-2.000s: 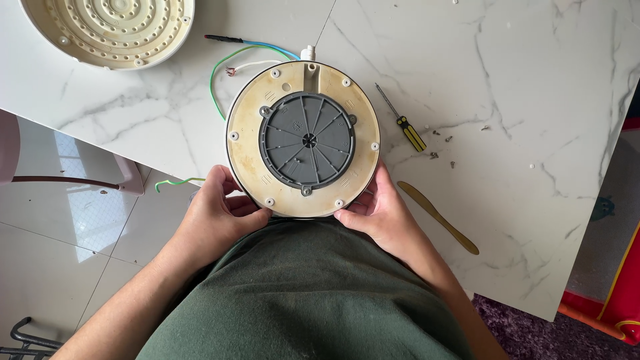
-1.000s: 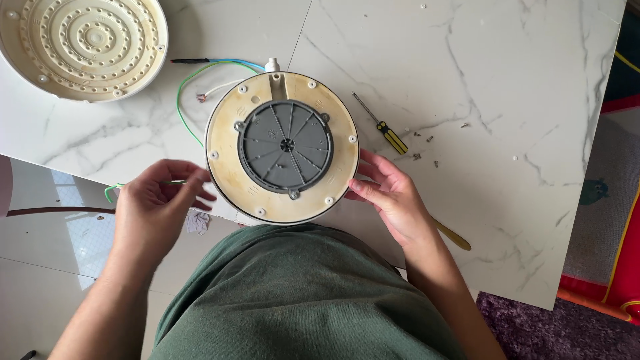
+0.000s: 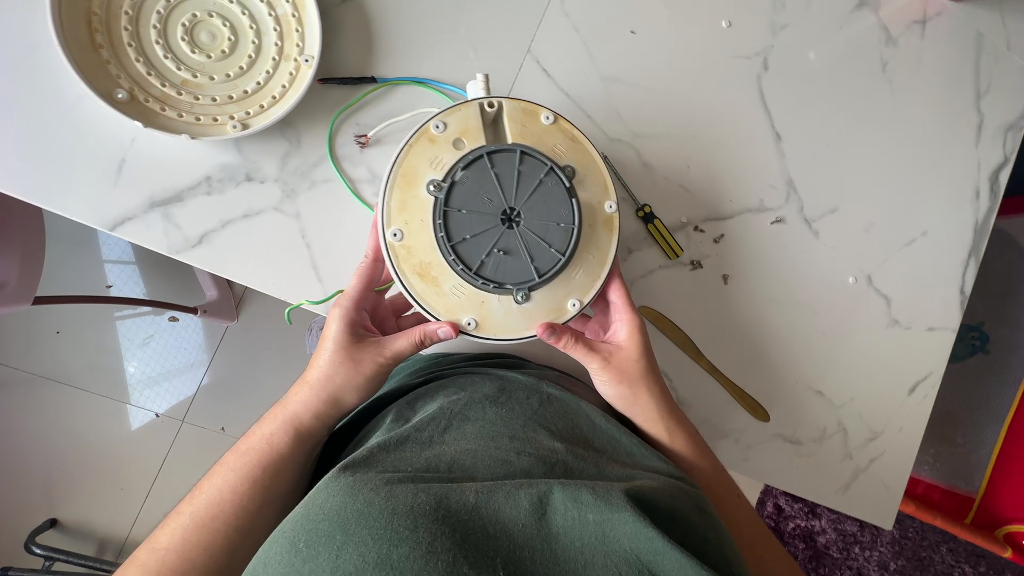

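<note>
Both my hands hold a round cream plastic housing (image 3: 416, 272), its inner side facing up, near the table's front edge. My left hand (image 3: 384, 320) grips its lower left rim, thumb on top and fingers beneath. At the lower right rim my right hand (image 3: 596, 332) does the same. A dark grey ribbed plastic disc (image 3: 544, 240) sits in the housing's middle, with screws at its tabs. A green wire (image 3: 332, 148), a blue wire (image 3: 424, 82) and a white wire with bare copper strands (image 3: 400, 118) lie by the upper left. The undersides of both hands are hidden.
A perforated cream round cover (image 3: 208, 80) lies at the upper left of the marble-patterned table (image 3: 840, 200). Right of the housing are a yellow and black screwdriver (image 3: 659, 232), several small screws (image 3: 718, 238) and a gold-coloured table knife (image 3: 704, 364). A pink chair (image 3: 20, 256) stands at left.
My left hand was off the housing one second ago and now grips its lower left rim again. My right hand has shifted from the right side to the lower right rim.
</note>
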